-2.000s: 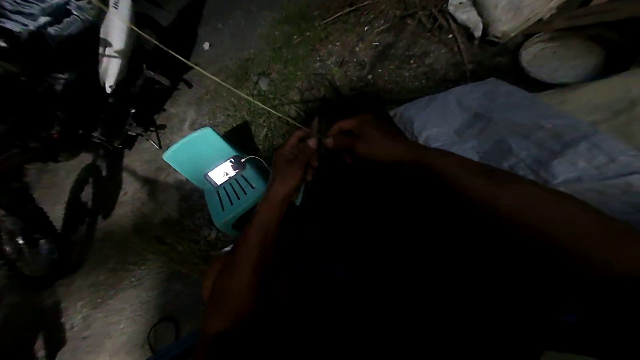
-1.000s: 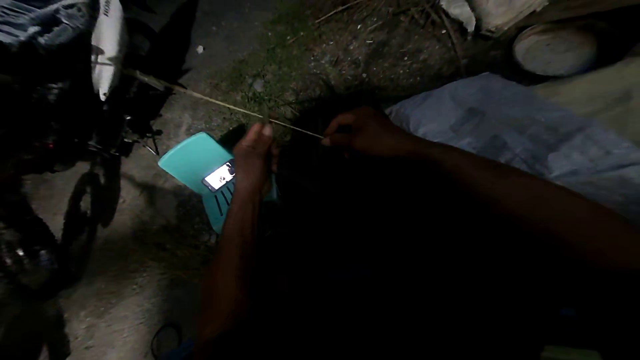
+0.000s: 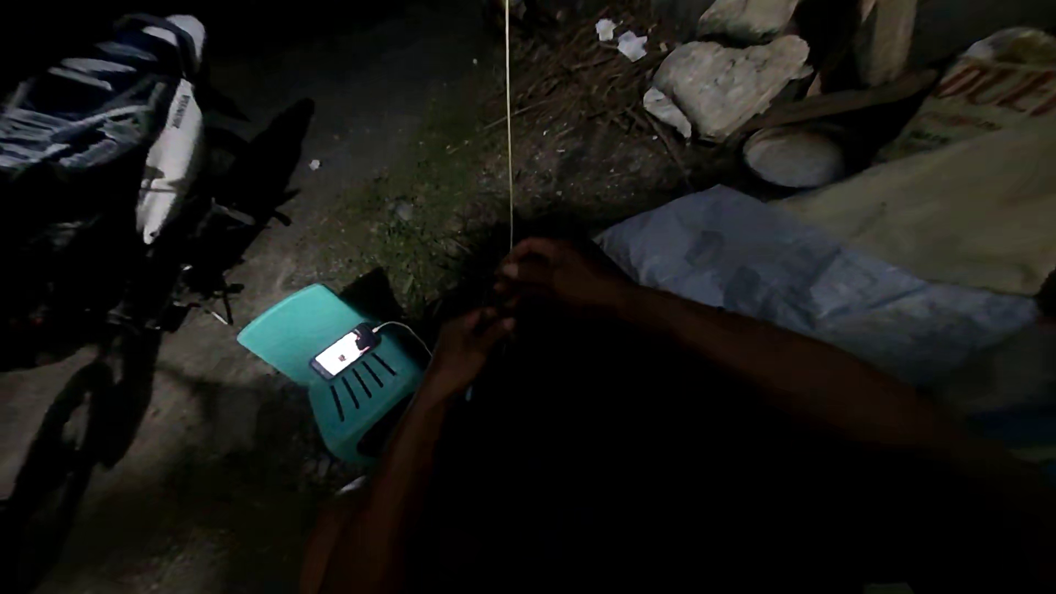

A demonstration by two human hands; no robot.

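A thin pale cord [image 3: 510, 124] runs straight down from the top edge of the view to my right hand [image 3: 549, 268], whose bent fingers hold it. Just below and to the left, my left hand [image 3: 470, 342] has its fingers curled close to the cord's line; darkness hides whether it grips anything. Left of my hands stands a small green plastic chair [image 3: 289, 330]. On its seat lies a phone [image 3: 342, 351] with a lit screen and a white cable leading toward my left arm. Below my hands all is black.
A motorcycle [image 3: 173, 157] is parked at the upper left on rough ground. At the right lie a grey sheet [image 3: 742, 247] and a printed sack [image 3: 949, 198]. Beyond them are a pale rock [image 3: 718, 82], a round lid-like thing [image 3: 794, 157], wood pieces [image 3: 841, 99] and twigs.
The cord ran to the upper left before and now runs straight up. My left hand was apart from my right a second ago and is now close below it.
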